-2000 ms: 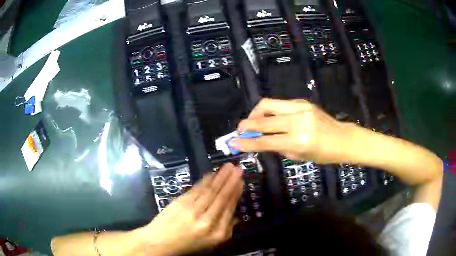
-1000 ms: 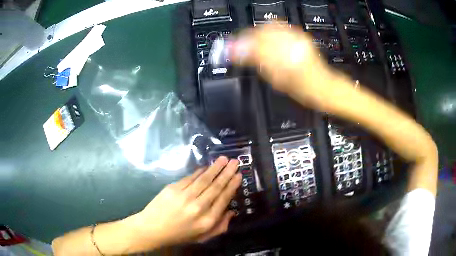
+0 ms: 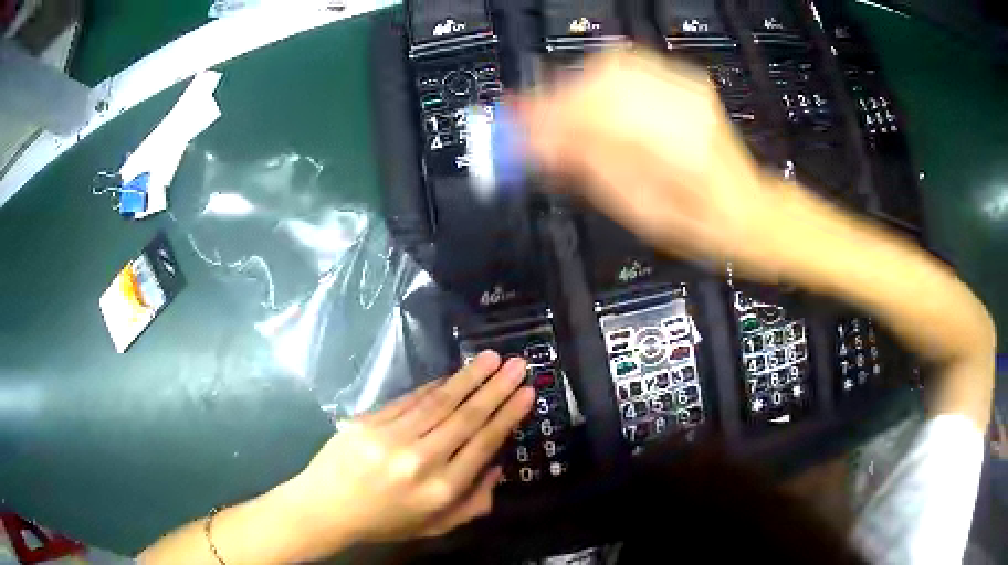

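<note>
Several open black flip phones stand side by side in a black foam tray [image 3: 407, 166]. My left hand [image 3: 437, 447] lies flat, fingers together, on the keypad of the nearest left phone [image 3: 538, 447], holding nothing that I can see. My right hand [image 3: 630, 144] is blurred over the upper left phone [image 3: 459, 83]. It pinches a small white and blue wiping tool [image 3: 492, 149] at that phone's keys and upper screen. The hand and forearm hide parts of the phones beside it.
A crumpled clear plastic bag [image 3: 343, 298] lies left of the tray, touching its edge. Farther left on the green bench lie a white strip [image 3: 182, 138] with a blue binder clip [image 3: 135, 195] and a white-orange card with a dark edge [image 3: 133, 304].
The view has shifted over the bench. My right hand has moved from the lower screens to the upper left phone with the wiping tool. My left hand stays on the lower keypad.
</note>
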